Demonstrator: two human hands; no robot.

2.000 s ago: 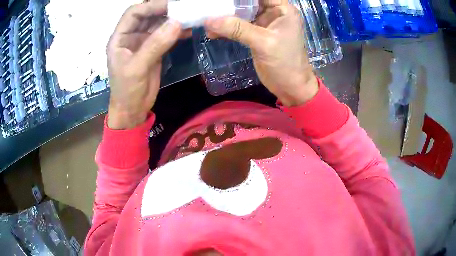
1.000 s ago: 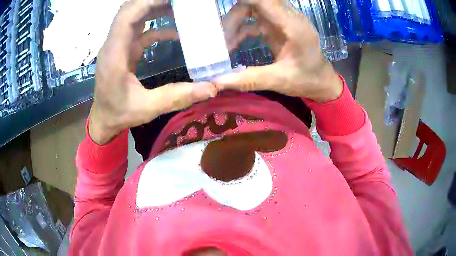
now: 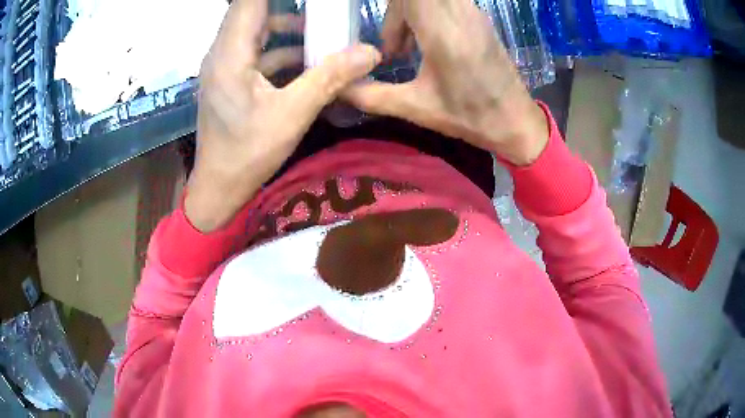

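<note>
A smooth oblong white unit [image 3: 329,31] stands end-on between my hands at the top centre, its far end cut off by the picture's edge. My left hand [image 3: 257,106] is on its left side, with the thumb across its near end. My right hand [image 3: 457,77] is on the right, its thumb tip touching near the left thumb at that end. Some fingers of both hands are hidden or cut off at the top.
A heap of bright white pieces [image 3: 135,45] lies in a clear tray at the upper left, beside a filled clear tray [image 3: 24,90]. A blue tray [image 3: 645,37] holds white units at the upper right. Cardboard [image 3: 90,233], plastic bags and a red plastic stool [image 3: 682,241] are on the floor.
The white unit was lengthwise across my hands, then turned end-on toward me. Since then my left thumb has moved up onto its near end, and my right hand has shifted slightly up and left.
</note>
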